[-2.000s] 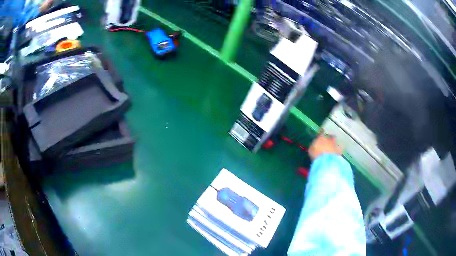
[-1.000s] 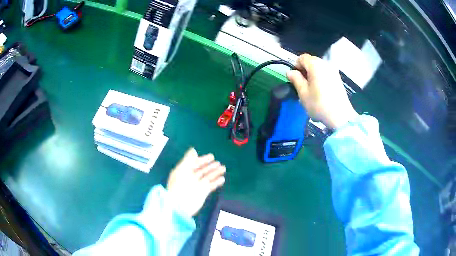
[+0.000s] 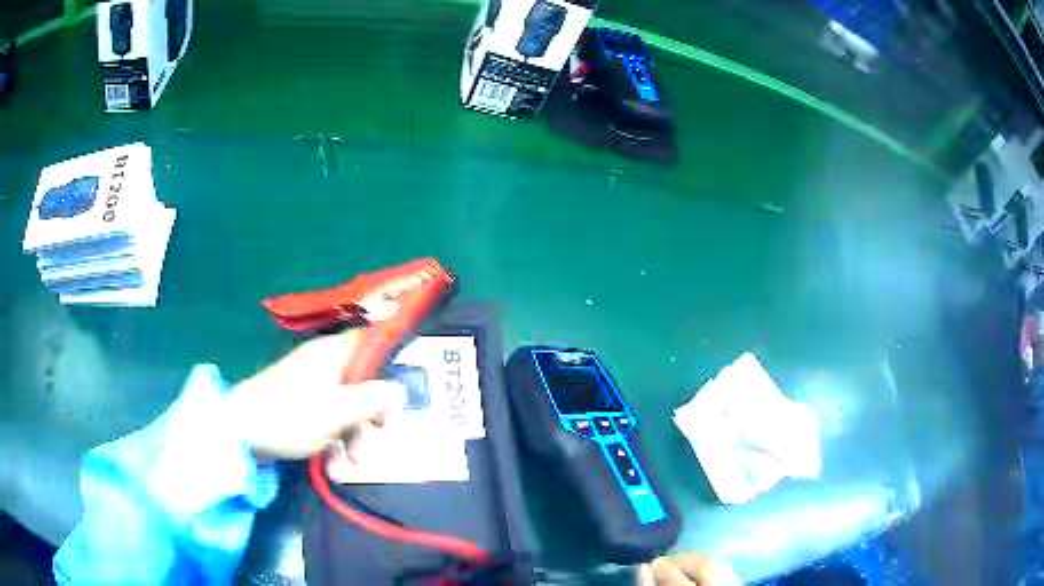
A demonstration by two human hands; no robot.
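My left hand grips a red battery clamp over the black foam tray. A red cable runs from the clamp down to the tray's near end. A white BT200 booklet lies in the tray, partly under my left hand. A blue-and-black battery tester lies screen up on the bench, just right of the tray. My right hand is cut off by the bottom edge, beside the tester's lower end; only some fingers show, and what it holds cannot be told.
A stack of BT200 booklets is at left. Printed boxes stand at the far left and far middle. Another tester lies beside the middle box. Loose white leaflets lie at right on the green bench.
The view has shifted. The tray with its booklet now shows in front of me. My left hand, empty before, has taken the red clamp. My right hand is now low at the bottom edge.
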